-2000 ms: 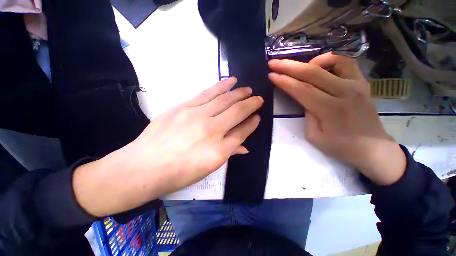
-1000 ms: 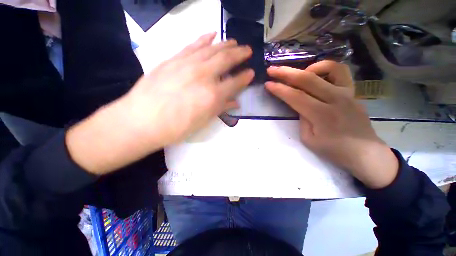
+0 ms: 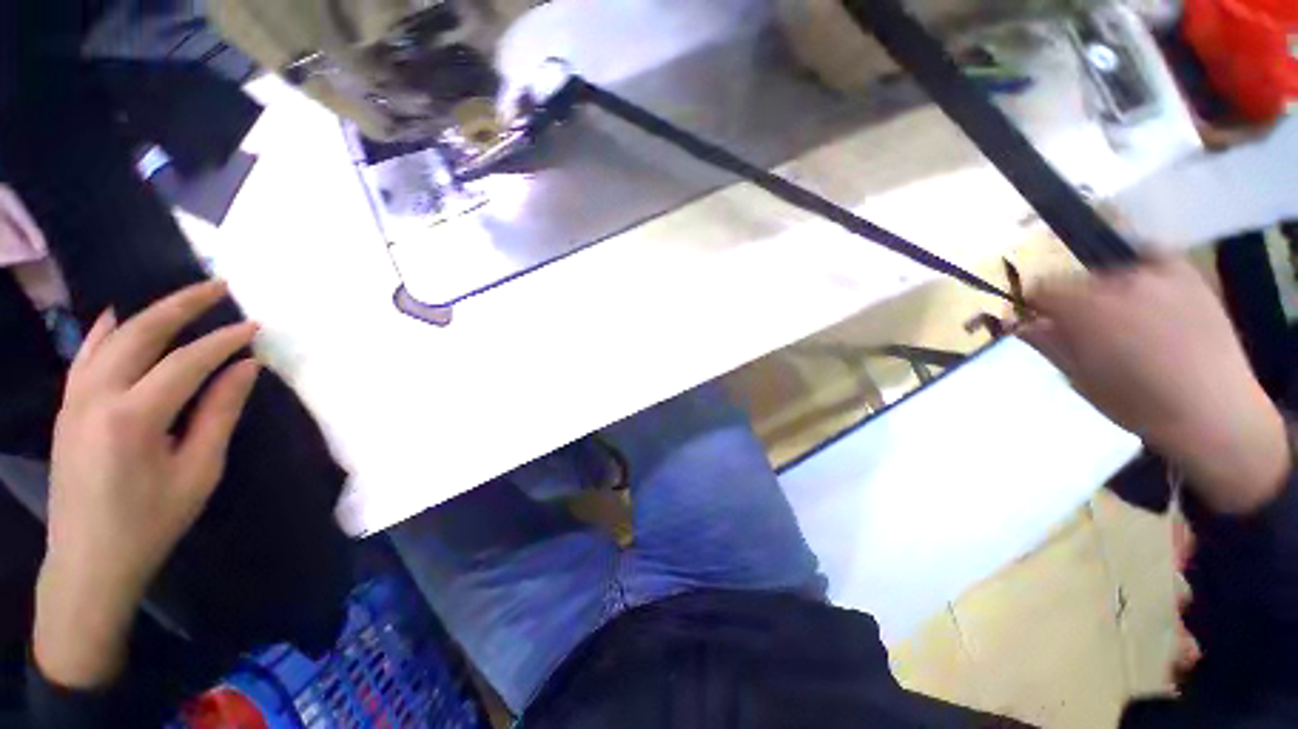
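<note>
A narrow black tape point(image 3: 797, 197) runs from the guide by the presser foot area point(image 3: 491, 150) of the sewing machine point(image 3: 320, 29) to my right hand point(image 3: 1160, 370). My right hand is closed on the tape beyond the table's right front edge. A wider-looking black tape length point(image 3: 996, 135) comes down from the top to the same hand. Small dark pointed bits show at its fingertips; I cannot tell what they are. My left hand point(image 3: 135, 427) lies on the black garment pieces point(image 3: 264, 484) at the left, fingers apart, gripping nothing visible.
The white table point(image 3: 570, 385) slants across the middle. A blue basket point(image 3: 384, 662) is by the lap at lower left. Small dark fabric pieces point(image 3: 214, 178) lie left of the machine. Red-orange cord point(image 3: 1253, 57) is at top right. A pale panel point(image 3: 954, 456) lies below the table edge.
The view has turned to the right. The black strip is gone from under my hands. My left hand has moved left onto the garments; my right hand has moved far right and taken hold of the tape.
</note>
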